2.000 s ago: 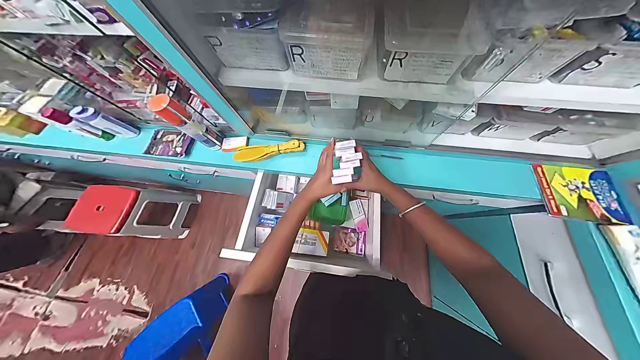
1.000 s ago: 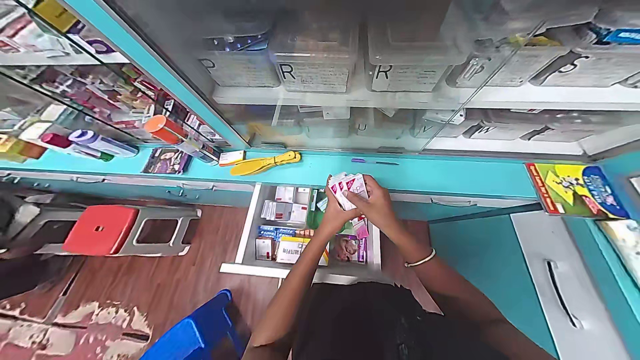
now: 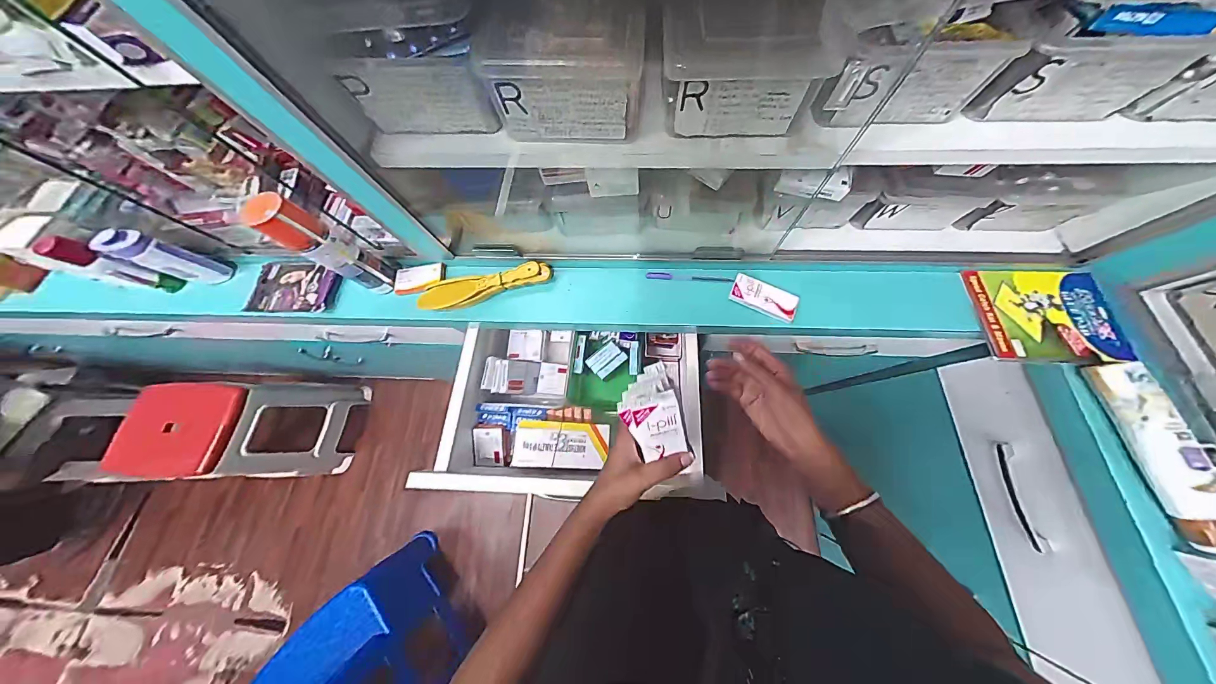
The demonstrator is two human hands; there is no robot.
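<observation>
My left hand [image 3: 635, 473] grips a stack of small white and pink medicine boxes [image 3: 655, 423] over the right front part of a pulled-out drawer [image 3: 446, 418]. To the right of the drawer, my right hand [image 3: 760, 385] is raised with its fingers apart and holds nothing. One white and pink box [image 3: 764, 296] lies on the turquoise ledge beside a purple pen [image 3: 686, 277]. Inside the drawer are a green tray [image 3: 597, 388], small white boxes [image 3: 525, 345] and a yellow and white medicine box [image 3: 560, 445].
Yellow tongs or a similar flat tool [image 3: 484, 285] rest on the ledge [image 3: 608, 304]. Glass doors front lettered plastic bins [image 3: 559, 85] above. A red stool [image 3: 173, 429] and a blue stool [image 3: 356, 608] stand at the left; a colourful booklet [image 3: 1045, 316] lies at the right.
Both hands held the boxes together; now only my left hand does, lower down, and my right hand has moved away to the right. A white and pink box now lies on the ledge.
</observation>
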